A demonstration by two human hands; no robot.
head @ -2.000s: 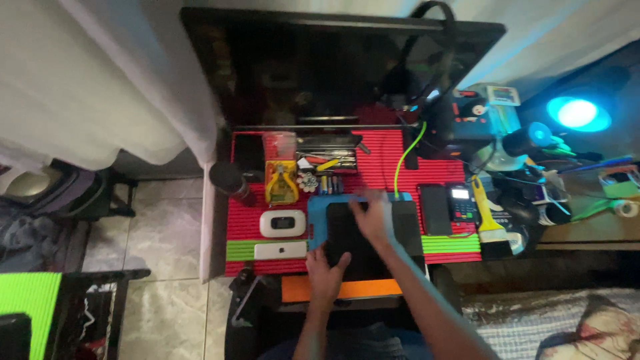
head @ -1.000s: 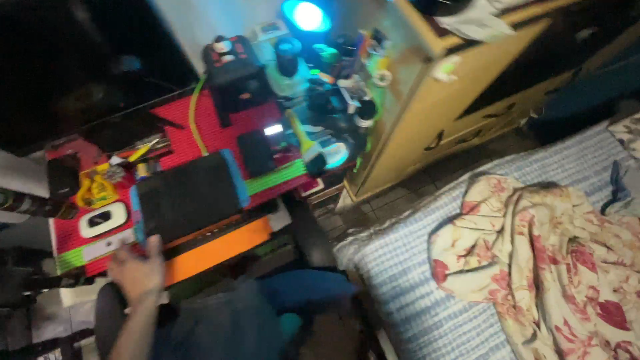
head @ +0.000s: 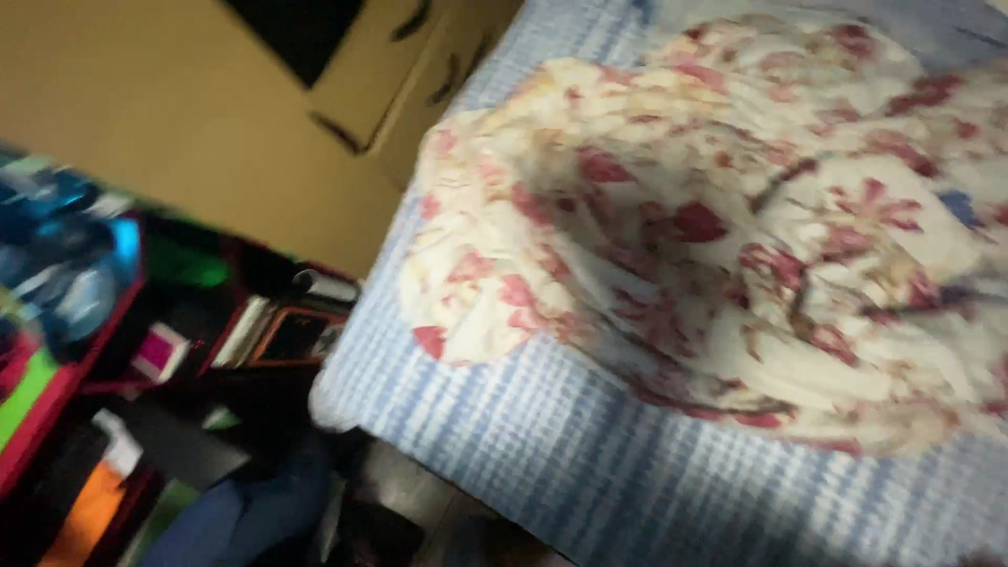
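Note:
Neither of my hands shows in the head view now. A rumpled floral cloth, cream with red flowers, lies on a blue and white woven bedcover and fills much of the right side. Part of my leg in blue fabric shows at the bottom left. The picture is blurred by motion.
A tan wooden cabinet with dark handles stands at the upper left, beside the bed. Below it are dark shelves with a pink and white box and an orange-framed item. A green and red desk edge is at far left.
The view has swung far right, from the desk to the bed. My left hand, near the desk's front edge a second ago, is out of view now.

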